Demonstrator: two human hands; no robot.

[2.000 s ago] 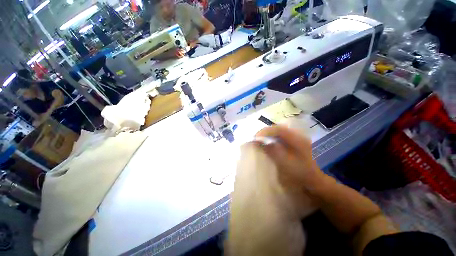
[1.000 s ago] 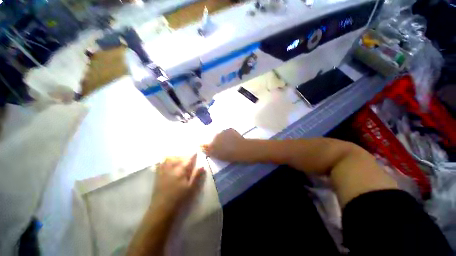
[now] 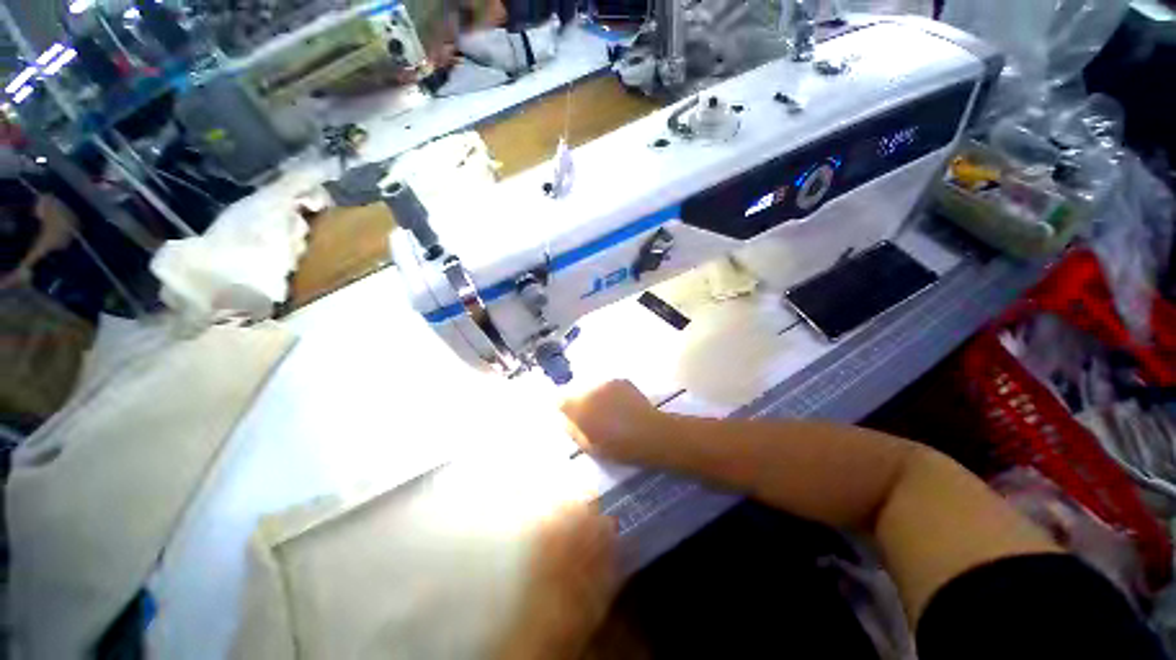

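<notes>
A cream garment panel (image 3: 400,580) lies over the table's front edge at lower centre, its far edge running up towards the needle. My left hand (image 3: 568,567) is blurred over the panel's right side; its fingers cannot be made out. My right hand (image 3: 619,419) is curled at the panel's top right corner, just in front of the needle area, and seems to pinch it. Bright glare hides the fingertips and the cloth there. The white sewing machine head (image 3: 580,245) stands behind, with its dark blue-grey knob (image 3: 555,361) just above my right hand.
A small black strip (image 3: 664,310), a pale disc (image 3: 725,357) and a black phone (image 3: 862,289) lie right of the needle. A parts tray (image 3: 1006,213) is at the right end, a red basket (image 3: 1064,432) below. Another cream cloth (image 3: 129,426) hangs at left.
Both hands came down to the needle side with the panel, now spread at lower centre. Since one second ago, my left hand has moved right and down over it. The view has shifted.
</notes>
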